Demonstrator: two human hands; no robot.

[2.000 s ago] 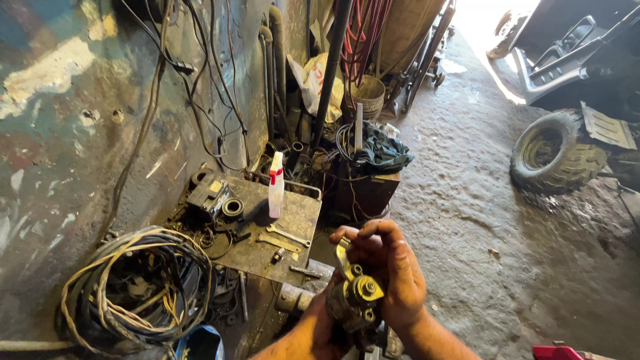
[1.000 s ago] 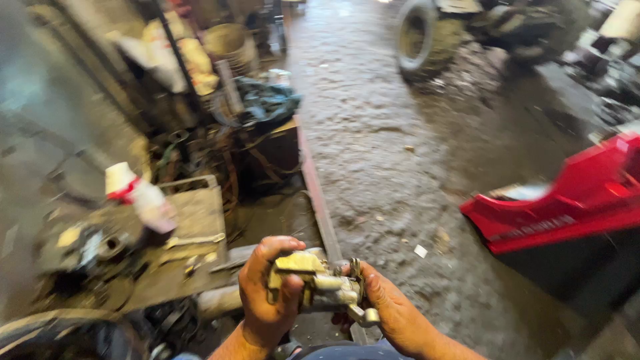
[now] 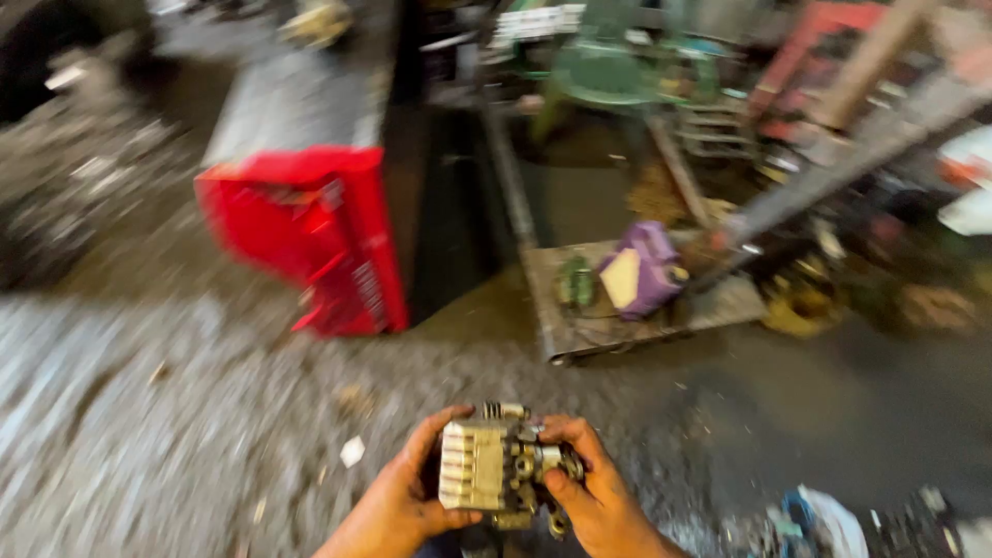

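Observation:
Both hands hold one metal mechanical part (image 3: pixel 484 469) with a ribbed, finned block at its left end and round fittings at its right end. My left hand (image 3: pixel 422 480) wraps the ribbed block, fingers above and thumb below. My right hand (image 3: pixel 593 480) grips the fittings on the right side, its thumb on the near face. A short threaded or ringed piece stands out at the part's far edge. The part is held in the air above the rough floor. Its underside is hidden.
Ahead left is a red panel (image 3: pixel 349 256). A metal frame (image 3: pixel 546 325) carries a purple jug (image 3: pixel 642 271) and a green bottle (image 3: pixel 576 283). Behind it stands a green plastic chair (image 3: pixel 604 74). A yellowish round container (image 3: pixel 802 298) sits right; assorted parts lie at lower right.
The view has swung far right, away from the metal table with the spray bottle. Both hands have stayed on the part, whose ribbed block now faces up on the left.

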